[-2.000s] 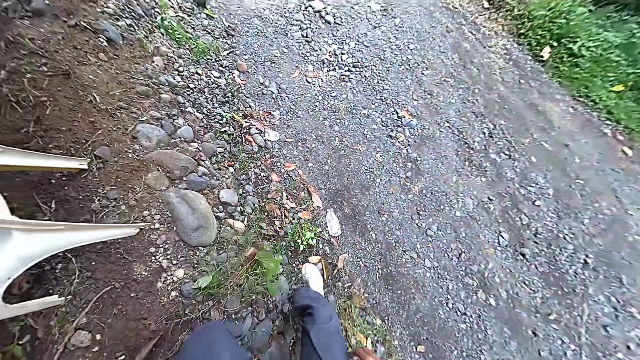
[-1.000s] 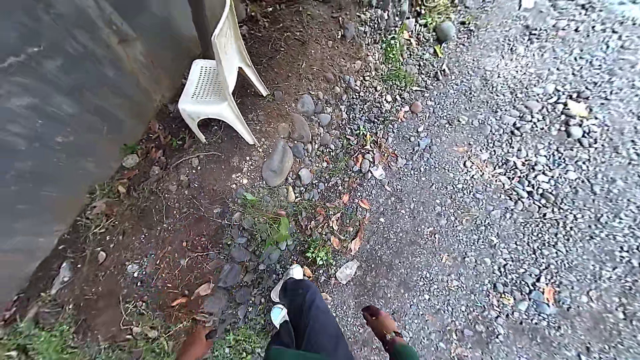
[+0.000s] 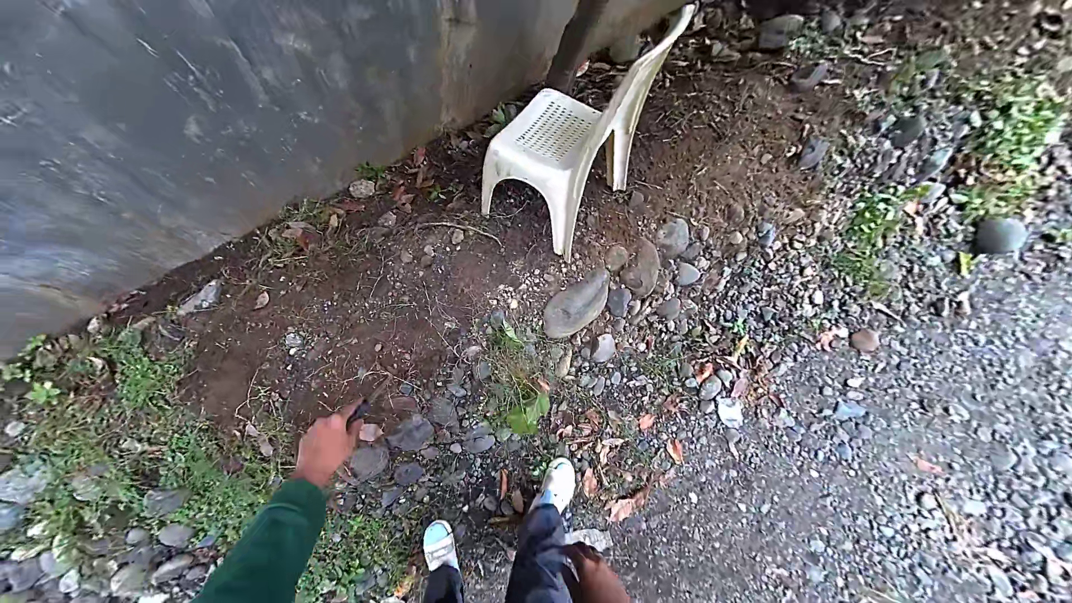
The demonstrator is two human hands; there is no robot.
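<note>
My left hand (image 3: 329, 444), at the end of a green sleeve, is over the stones and soil left of my feet. Its fingers are closed around a small dark object (image 3: 359, 412), most of which the hand hides. At the bottom edge, my right hand (image 3: 596, 576) hangs beside my right trouser leg, dark and blurred, its fingers not clear. Farther ahead, a white plastic chair (image 3: 548, 138) stands upright on bare soil near the wall, its perforated seat showing. Neither hand touches it.
A grey wall (image 3: 251, 109) runs along the upper left, with a dark post (image 3: 575, 46) behind the chair. Large rounded stones (image 3: 578, 303) lie between chair and gravel track (image 3: 837, 494). Weeds (image 3: 176, 452) grow at the lower left.
The view has swung left toward the wall and chair. My left hand, barely in view at the bottom edge a second ago, now reaches farther up. My right hand is now close against my leg.
</note>
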